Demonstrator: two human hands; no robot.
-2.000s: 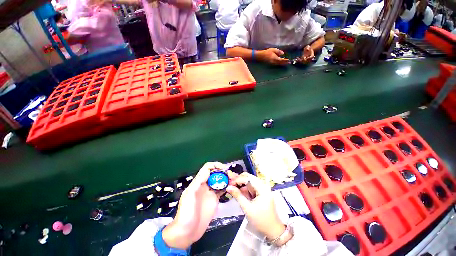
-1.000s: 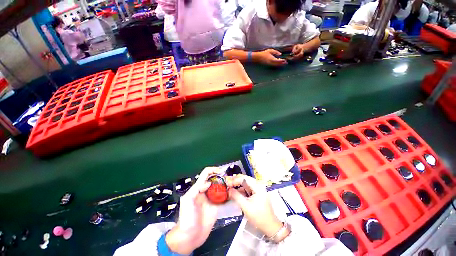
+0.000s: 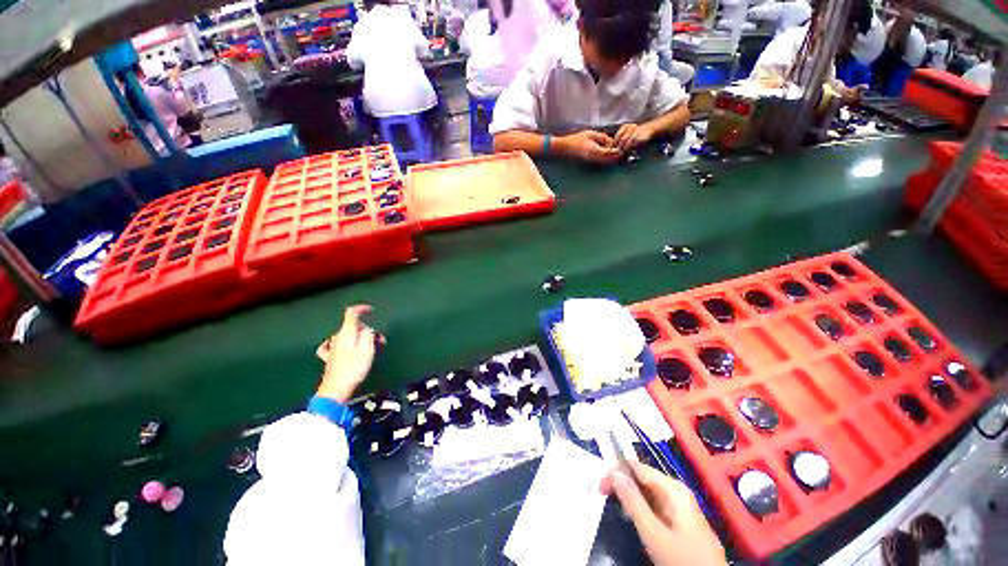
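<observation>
My left hand point(image 3: 349, 356) is stretched forward over the green belt, back of the hand up. A dark watch unit point(image 3: 379, 338) shows at its fingertips, mostly hidden by the hand. My right hand point(image 3: 667, 517) holds the tweezers point(image 3: 618, 447) like a pen, over the edge of a white paper sheet point(image 3: 556, 504). Several black unfinished units point(image 3: 455, 383) with small white and yellow tabs lie in rows between my hands, partly on clear plastic film point(image 3: 475, 470).
A blue bin point(image 3: 597, 381) of white and yellowish scraps stands beside the red compartment tray point(image 3: 774, 415) with black and shiny discs. Stacked red trays point(image 3: 332, 254) stand across the belt. A person point(image 3: 597, 94) works opposite. Small pink pieces point(image 3: 154, 491) lie at left.
My hands have parted. The left moved forward and left from the units, while the right moved down and right and now shows the tweezers. More units are uncovered. Loose units on the belt shifted left.
</observation>
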